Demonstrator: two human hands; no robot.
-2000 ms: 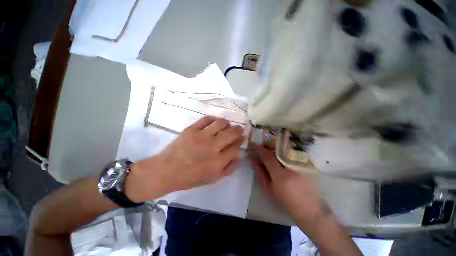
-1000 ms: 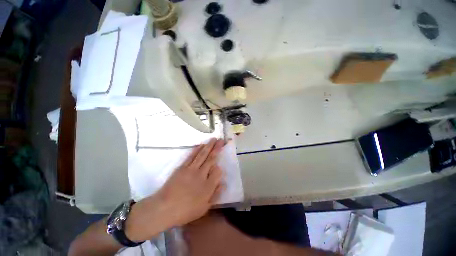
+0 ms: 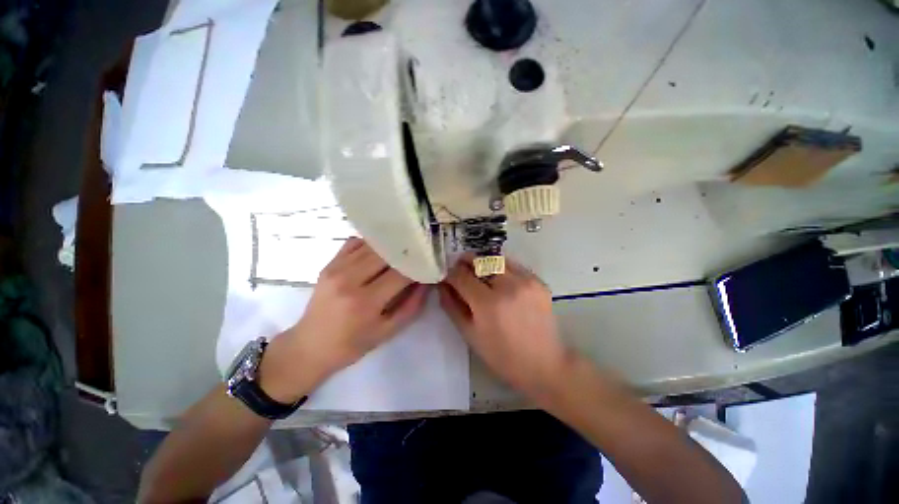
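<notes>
A white fabric panel (image 3: 394,364) lies on the machine bed, its right part under the sewing machine head (image 3: 370,148). A white facing strip (image 3: 286,261) with a dark edge line lies on the panel. My left hand (image 3: 360,295), with a watch at the wrist, rests on the panel with bent fingers beside the head's lower end. My right hand (image 3: 508,320) is just right of it, fingertips bent in near the needle area. Both hands' fingertips nearly meet; the head partly hides them and the needle, so a pinch on the cloth cannot be confirmed.
A stack of white pieces (image 3: 232,89) with an angular line lies at the upper left. A tension dial (image 3: 532,202) juts from the head. A smartphone (image 3: 779,295) and a small dark box (image 3: 869,307) lie at right. White pieces (image 3: 774,438) are below the table edge.
My right hand has come up from below my left forearm to the needle area. My left hand's fingers went from flat to bent. The camera view has shifted.
</notes>
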